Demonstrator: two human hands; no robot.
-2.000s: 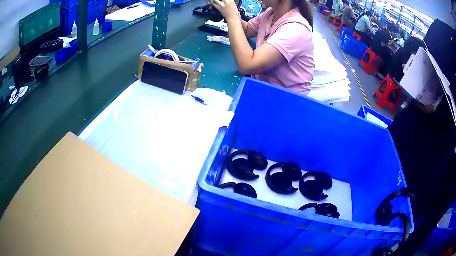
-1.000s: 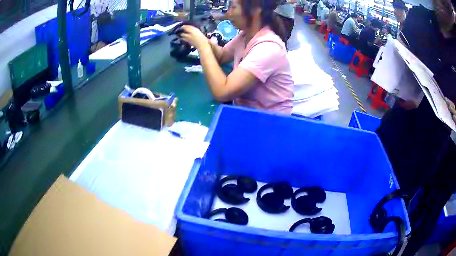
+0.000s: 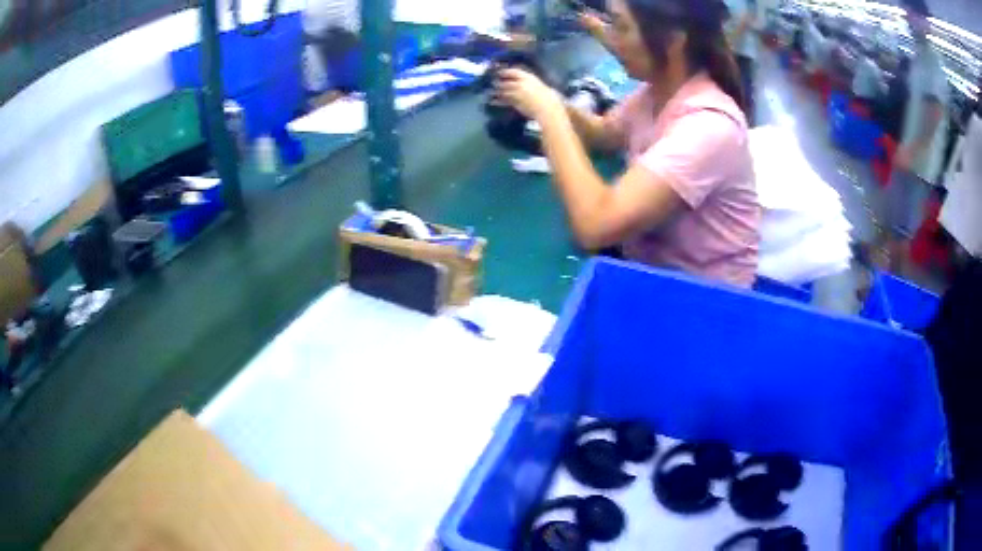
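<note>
Neither of my hands is in view. A tan cardboard sheet point(image 3: 183, 495) lies at the lower left, cut off by the bottom edge. White sheets point(image 3: 377, 398) lie on the bench beyond it. A small brown carton point(image 3: 465, 269) with a white loop in it stands at their far end, with a black smartphone point(image 3: 396, 280) leaning on its front and a blue pen point(image 3: 472, 326) beside it. A large blue crate point(image 3: 743, 334) stands at the right. Several folded black headphones point(image 3: 695, 477) lie in it on a white sheet.
A person in pink point(image 3: 700, 161) sits beyond the crate, holding a dark headset point(image 3: 515, 108). A green post point(image 3: 379, 108) rises from the green bench point(image 3: 237, 312). Stacked white sheets point(image 3: 802, 215) lie behind the person. A dark object hangs at the crate's right rim, cut off.
The view has shifted, so the bench, carton and crate sit further right and lower. The clipboard-like white sheets and dark-clothed person at the right are now mostly out of frame. Another standing person shows at the upper right.
</note>
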